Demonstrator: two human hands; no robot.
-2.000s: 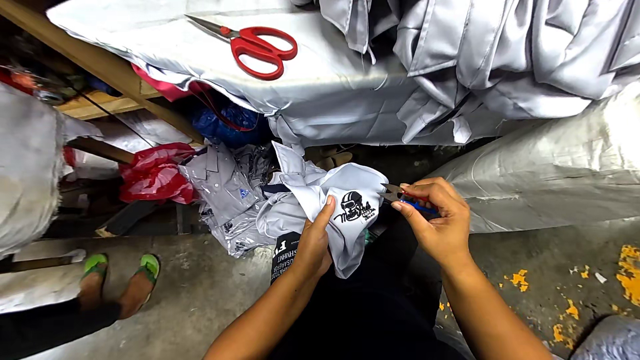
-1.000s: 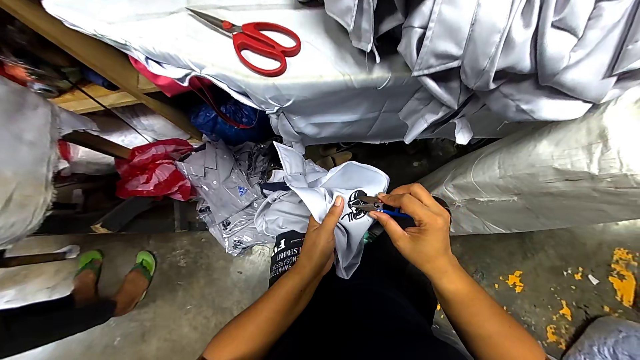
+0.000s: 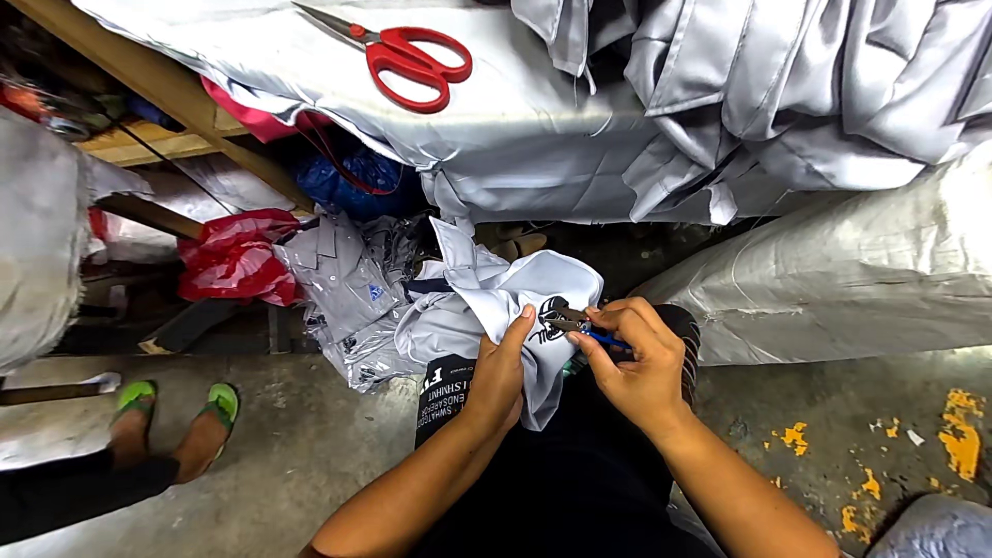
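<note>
My left hand (image 3: 500, 376) grips a light grey garment (image 3: 550, 279) with its thumb on top, just left of a black embroidered design (image 3: 549, 324). In my right hand (image 3: 635, 353) is a small pair of thread snips (image 3: 570, 319) with blue handles, held between thumb and fingers. The metal blades lie over the embroidery, though whether they touch the thread cannot be told. The garment spreads across my lap, its collar part pointing up and away. Red-handled scissors (image 3: 418, 68) rest on the white cloth-covered table (image 3: 511, 101) ahead.
Grey garments (image 3: 775, 62) hang over the table's right part. Plastic-wrapped grey shirts (image 3: 341, 279), a red plastic bag (image 3: 240, 260) and a blue bag (image 3: 353, 182) lie left of my lap. A covered surface (image 3: 852, 263) stands at right. Another person's feet in green sandals (image 3: 221, 407) are at lower left.
The snips in my right hand have moved left from the garment's right edge onto the embroidery. My left hand keeps its hold on the cloth.
</note>
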